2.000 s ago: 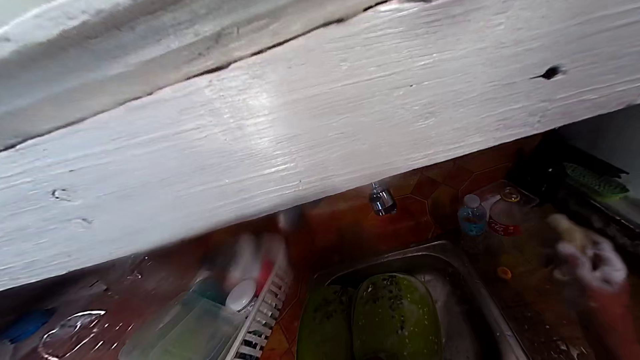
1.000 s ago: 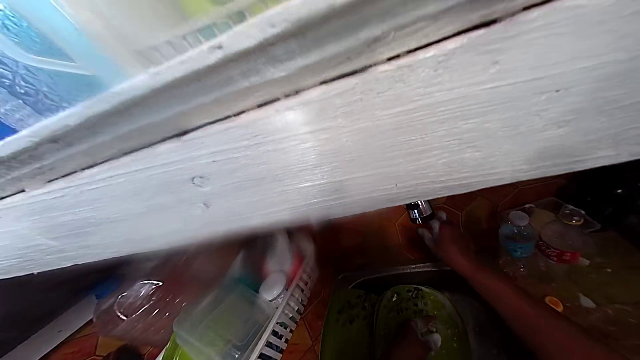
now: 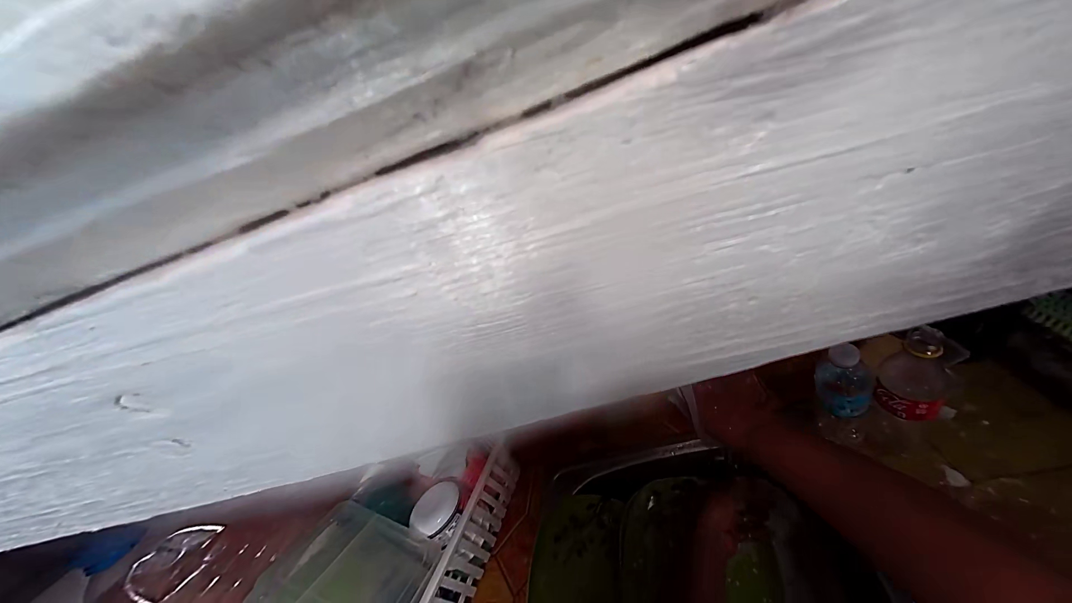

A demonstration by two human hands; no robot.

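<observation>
A metal sink lies at the lower right with green oblong things bearing dark marks inside it. My right hand is beyond the sink's back edge, partly hidden by the white board, with its forearm crossing from the lower right. Clear water or a clear film shows beside its fingers; what it touches cannot be told. Dark and blurred, my left hand is low in the sink, over the green things. Its fingers and any hold are unclear.
A white-painted wooden board crosses the view close up. White plastic basket holds a lidded jar and a clear container. A small bottle and a cola bottle stand on the right counter.
Two seconds ago a sudsy hand was over the right counter; my right hand is now behind the sink. The tap seen earlier is now hidden.
</observation>
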